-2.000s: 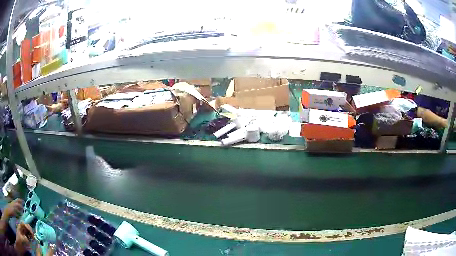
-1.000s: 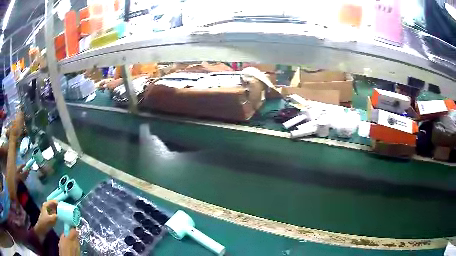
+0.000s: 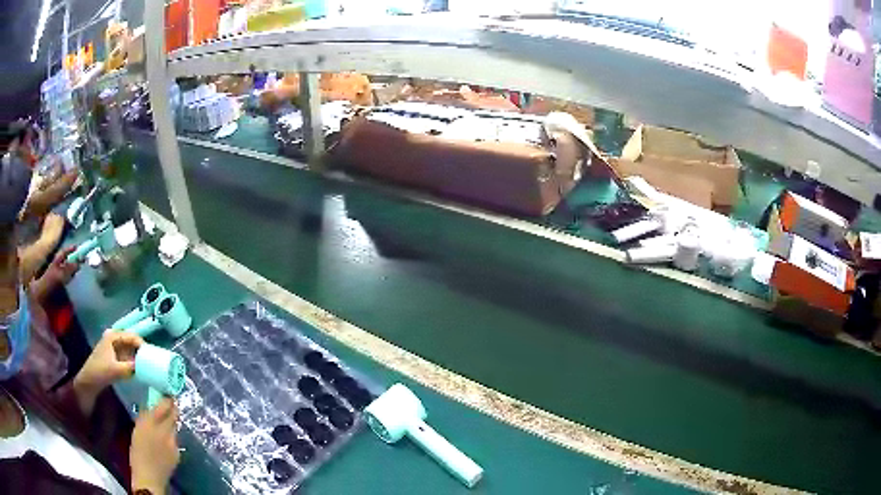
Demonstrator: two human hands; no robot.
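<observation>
Neither of my hands is in view. A mint-green handheld device (image 3: 425,433) with a round head and straight handle lies on the green bench in front of me, its head beside the tray. A clear shiny blister tray (image 3: 227,387) lies to its left, with rows of round black parts (image 3: 307,419) at its right side and greyer pockets elsewhere. At the left, another person's two hands hold a mint-green device (image 3: 159,371) by its head and handle. Two more devices (image 3: 172,315) with dark open heads lie beyond the tray.
A dark green conveyor belt (image 3: 464,319) with a worn pale edge rail runs past the bench. A metal shelf crosses above. Beyond the belt are brown cartons (image 3: 454,160), white cylindrical parts (image 3: 652,249) and orange-and-white boxes (image 3: 816,266). Several people are at the left, one masked.
The view has turned left, so the bench things sit further right in the picture. More of the person at the left shows, with the device held in both hands. My hands stay out of view.
</observation>
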